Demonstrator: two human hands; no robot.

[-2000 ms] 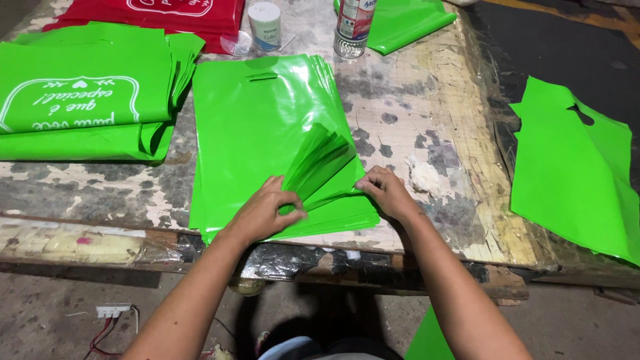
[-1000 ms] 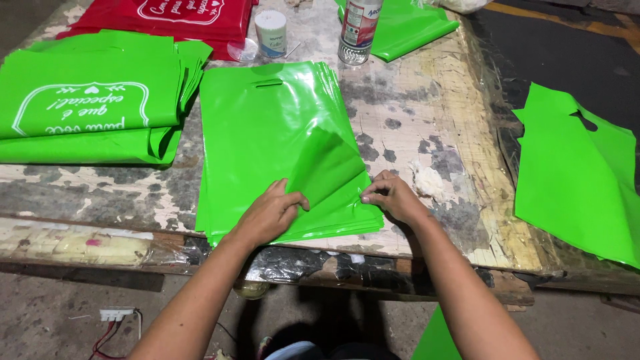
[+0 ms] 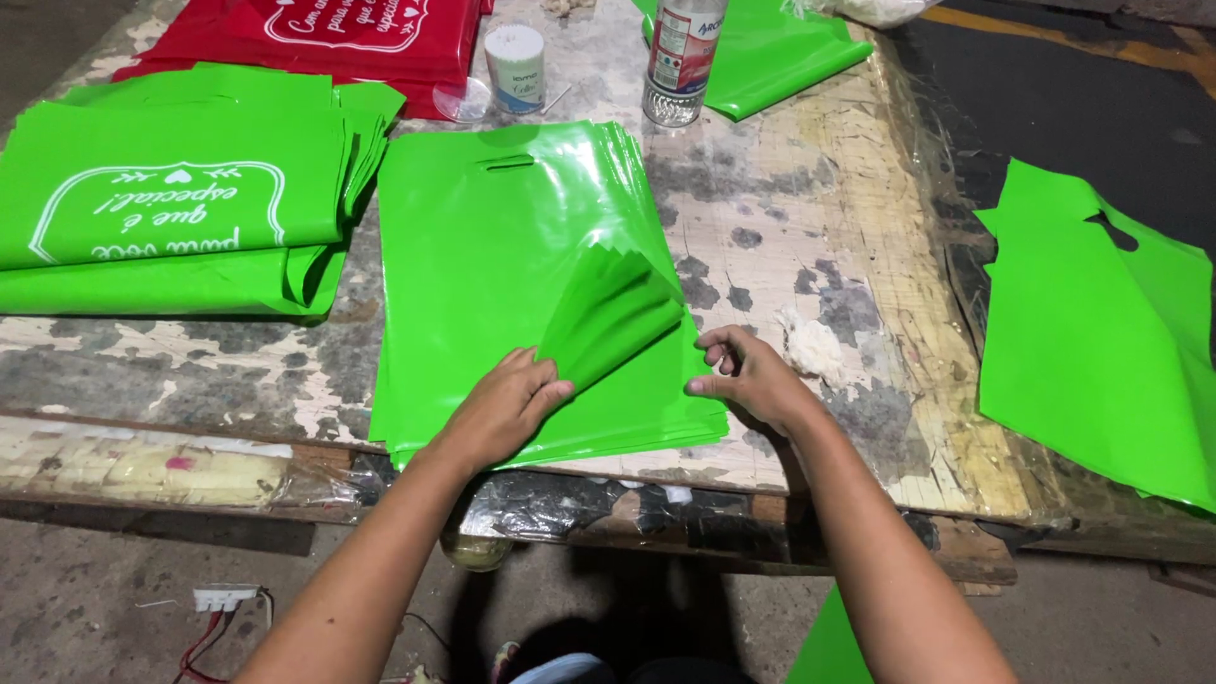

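Observation:
A stack of green plastic bags (image 3: 475, 285) with a slot handle lies on a worn wooden table. My left hand (image 3: 508, 404) grips the lower right corners of several upper bags, folded back in a fan. Beside the stack's right edge is my right hand (image 3: 750, 375), thumb and fingers apart; it is at the edge of the bags, and whether it touches them is hard to tell. Folded green bags with white print (image 3: 171, 199) lie to the left.
Red printed bags (image 3: 380, 57), a small white tub (image 3: 516, 71) and a clear bottle (image 3: 679, 66) stand or lie behind. A white wad (image 3: 812, 347) lies to the right, and more green bags (image 3: 1083, 351) hang over the right side. A power strip (image 3: 225, 597) is on the floor.
The fingers of my right hand have parted from the pinch at the stack's right edge. The folded-back corners in my left hand show as a fan, where one second ago they looked like one flap.

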